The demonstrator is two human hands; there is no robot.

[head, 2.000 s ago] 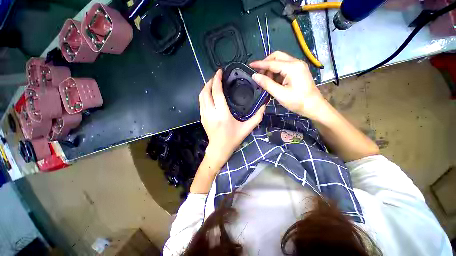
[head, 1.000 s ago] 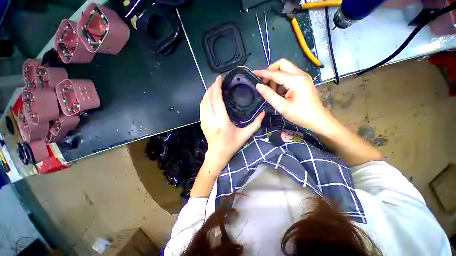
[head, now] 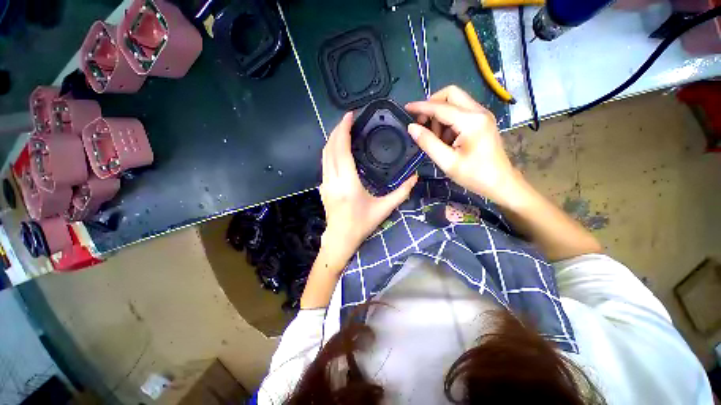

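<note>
A black rounded-square unit (head: 385, 148) with a solid round dark centre is held over the bench's front edge. My left hand (head: 348, 186) grips it from the left and below, thumb at its lower right. My right hand (head: 462, 142) holds its upper right rim between thumb and fingers. A black front frame (head: 355, 68) with a central opening lies on the dark mat just beyond the unit. Whether a small part is under my right fingertips cannot be told.
Pink housings (head: 160, 38) stand at the left. More black parts (head: 250, 39) lie at the back. Tweezers (head: 420, 51), orange-handled cutters (head: 486, 63) and a blue screwdriver (head: 565, 16) with a black cord are at the right. A cardboard box of black parts (head: 277, 247) is below the bench edge.
The unit in my hands has tilted slightly and its face shows more squarely. My right fingers stay at its upper right rim. The bench view has shifted slightly.
</note>
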